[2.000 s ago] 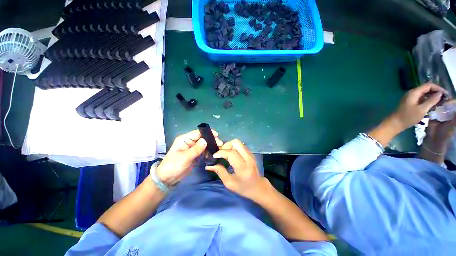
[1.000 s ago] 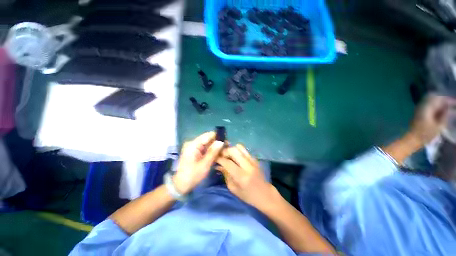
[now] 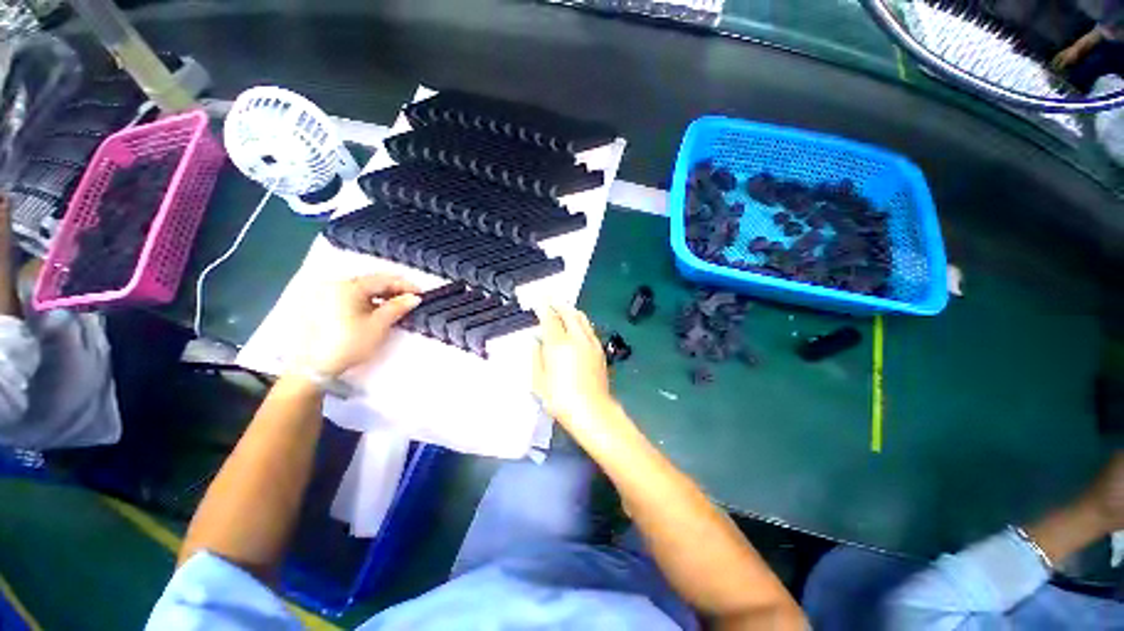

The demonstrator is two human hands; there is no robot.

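Black housings (image 3: 444,253) lie nested in neat zigzag rows on the white sheet (image 3: 419,401). My left hand (image 3: 351,323) is at the left end of the short front row (image 3: 466,323), its fingertips on the end housing. My right hand (image 3: 570,360) is at the right end of that row, fingers close to the last housing; whether it grips anything is hidden. A small heap of dark inserts (image 3: 712,328) lies on the green bench, with a few loose housings (image 3: 828,344) around it.
A blue basket (image 3: 807,290) of inserts stands behind the heap. A yellow tape strip (image 3: 878,385) is at right. A white fan (image 3: 286,146) and a pink basket (image 3: 187,234) are at left. Sleeves of other people show at both sides.
The view has swung left. My hands have moved from in front of my body to the front row on the sheet. The housing they held upright is no longer seen between them.
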